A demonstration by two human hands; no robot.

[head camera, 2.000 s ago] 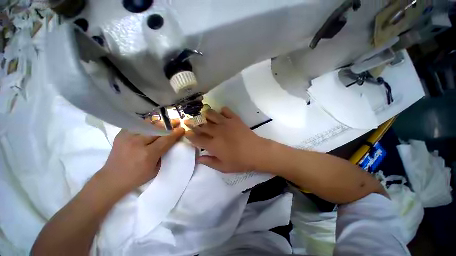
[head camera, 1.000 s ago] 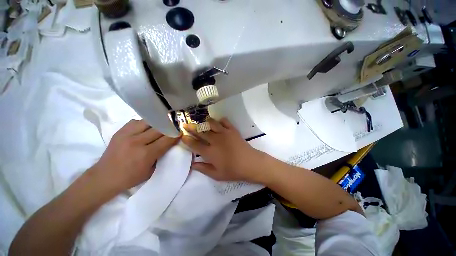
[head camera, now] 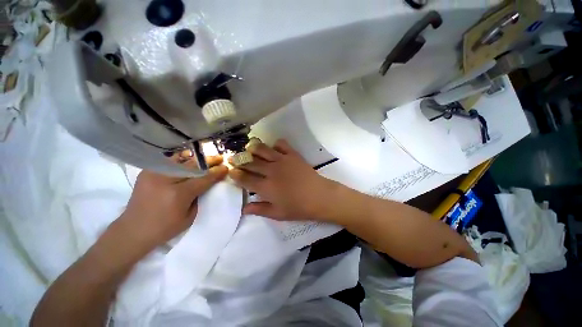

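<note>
The white sewing machine head (head camera: pixel 274 57) reaches over the bed. Its presser foot area (head camera: pixel 214 152) is lit by a small lamp. A curved, stiffer white strip (head camera: pixel 207 239) runs from the foot toward my lap. Soft white main cloth (head camera: pixel 64 211) spreads to the left and under the strip. My left hand (head camera: pixel 167 201) holds the cloth at the left of the foot, fingertips at the strip's end. My right hand (head camera: pixel 277 182) lies on the strip's right edge, fingers bent beside the foot, pressing it down. The needle tip is too small to tell.
Curved white paper pieces (head camera: pixel 424 137) lie around the machine pillar. A bobbin winder (head camera: pixel 459 110) stands at the table's right. A printed scale (head camera: pixel 408 182) runs along the front edge. A blue packet (head camera: pixel 466 209), a yellow edge and white cloth bundles (head camera: pixel 533 230) are lower right. Scraps (head camera: pixel 19 70) lie far left.
The camera view has shifted, so the machine sits lower left than a second ago. Both hands stay beside the foot on the strip, with only slight finger shifts.
</note>
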